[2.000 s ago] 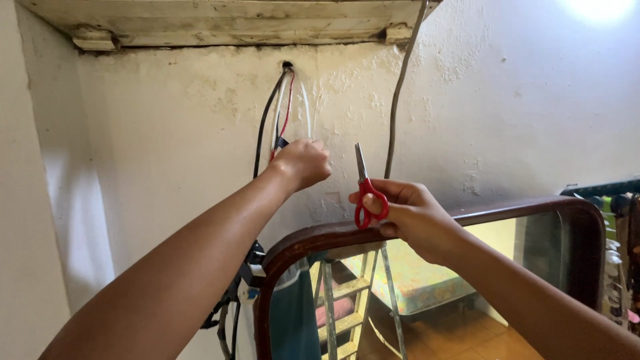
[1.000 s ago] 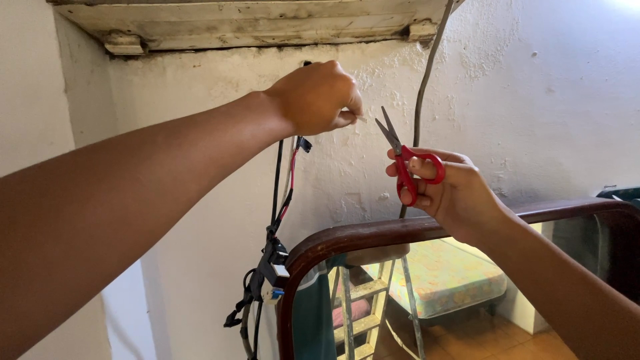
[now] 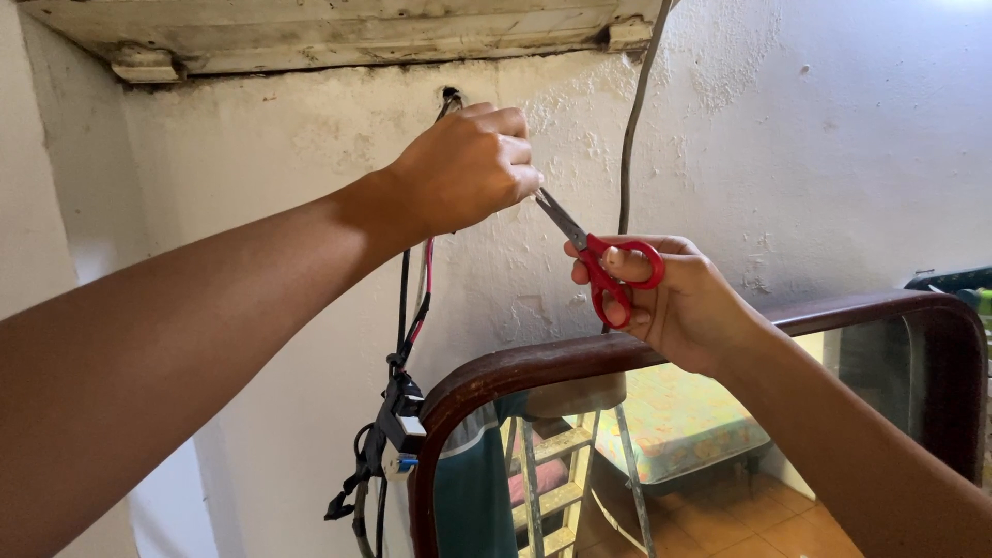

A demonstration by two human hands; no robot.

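Observation:
My left hand (image 3: 469,167) is closed just below the hole (image 3: 451,94) in the wall, in front of the wires that come out of it. A thin pale wire end seems to stick out at its fingertips. Scissors with red handles (image 3: 593,252) are held in my right hand (image 3: 659,294), fingers through the loops. Their slightly parted blade tips reach that wire end. Below my left hand hang a black cable (image 3: 404,298) and a red wire (image 3: 428,271), leading down to a taped cluster of connectors (image 3: 403,415).
A wood-framed mirror (image 3: 542,358) stands below my right hand, reflecting a ladder and a mattress. A grey cable (image 3: 629,147) runs down the peeling wall. Above the hole juts a worn wooden ledge (image 3: 372,35). Some dark and green items (image 3: 957,283) are at the right edge.
The scissors, wider apart at the blades one second ago, have come up to my left fingertips. Two seconds ago my left hand was lower, beside the hanging wires.

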